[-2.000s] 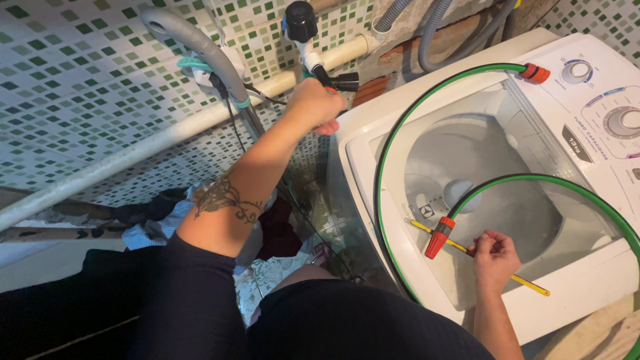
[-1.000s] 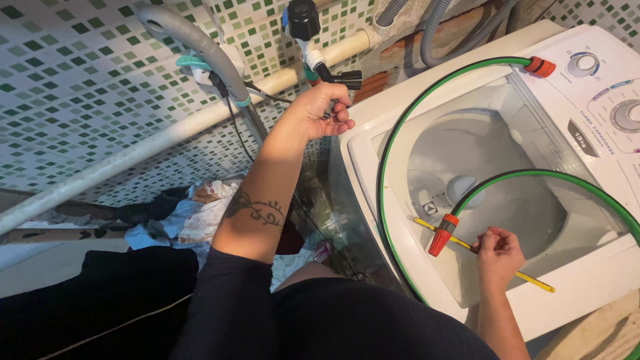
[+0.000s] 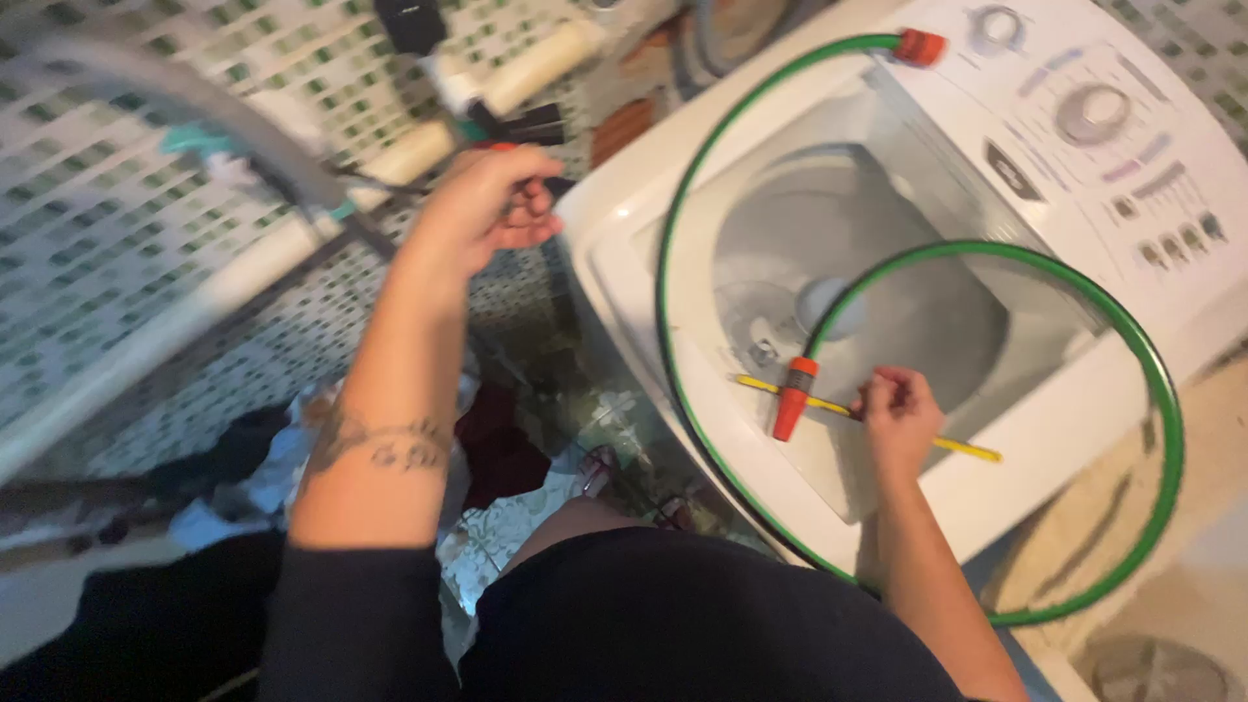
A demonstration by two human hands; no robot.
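Observation:
My left hand (image 3: 492, 205) is at the wall tap (image 3: 512, 127) beside the washing machine's back left corner, fingers curled; an orange bit shows just above it, and whether it grips anything is hidden. My right hand (image 3: 899, 414) holds a yellow pencil-like stick (image 3: 967, 449) over the open tub of the top-loading washing machine (image 3: 1150, 283). Across the stick's far end lies the orange spray nozzle (image 3: 796, 400) of a green hose (image 3: 1014, 250). The hose loops over the machine, and its other orange connector (image 3: 920, 47) rests near the control panel.
A cream pipe (image 3: 541, 66) and a grey drain hose (image 3: 224, 112) run along the tiled wall at the left. Clothes (image 3: 263, 487) lie low on the left. A round wooden surface (image 3: 1082, 526) is at the machine's right front.
The view has shifted and blurred. My left hand stays by the tap with its fingers curled, and my right hand still holds the yellow stick.

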